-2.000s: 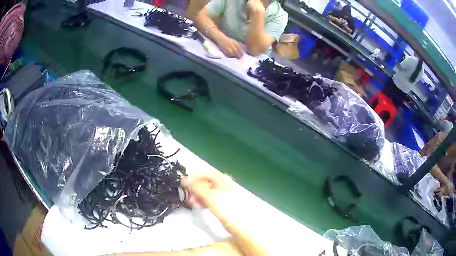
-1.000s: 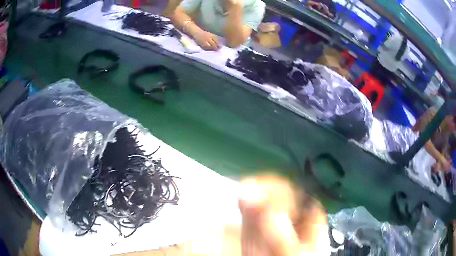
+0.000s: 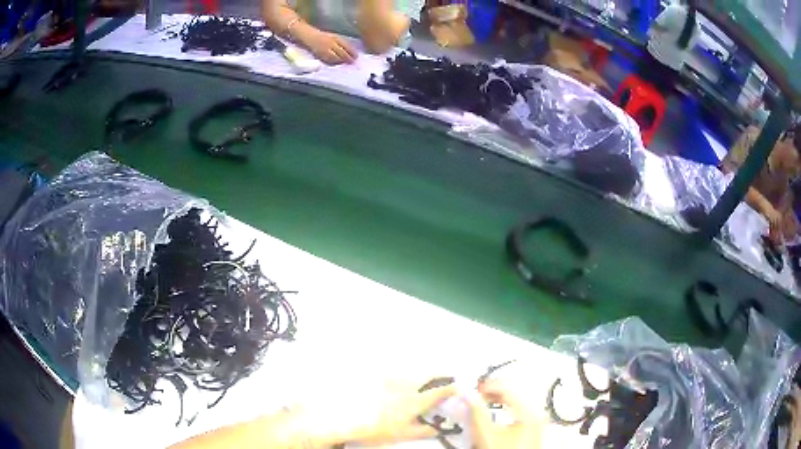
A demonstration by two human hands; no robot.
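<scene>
My left hand [image 3: 411,410] reaches in from the lower left, over the white sheet [image 3: 351,324]. A small black piece [image 3: 436,383] shows at its fingertips. My right hand [image 3: 508,425] is close beside it, washed out by glare and cut by the bottom edge. A thin curved black strip [image 3: 497,372] sticks up from its fingertips. Another dark forked piece [image 3: 441,426] shows just below and between the hands; what holds it is unclear. A tangled heap of thin black strips [image 3: 206,307] lies at the left, at the mouth of a clear bag [image 3: 75,245].
Curved black pieces [image 3: 562,399] lie right of my hands, beside a second crumpled clear bag [image 3: 703,377]. A green belt [image 3: 386,237] crosses behind, carrying several headbands [image 3: 549,259]. Across it, a person's hand [image 3: 334,48] rests near black heaps [image 3: 448,83] and bags.
My right hand has left the strip heap and come right, beside my left hand, now with a thin strip at its fingertips. The view has turned, shifting the bench and belt contents left.
</scene>
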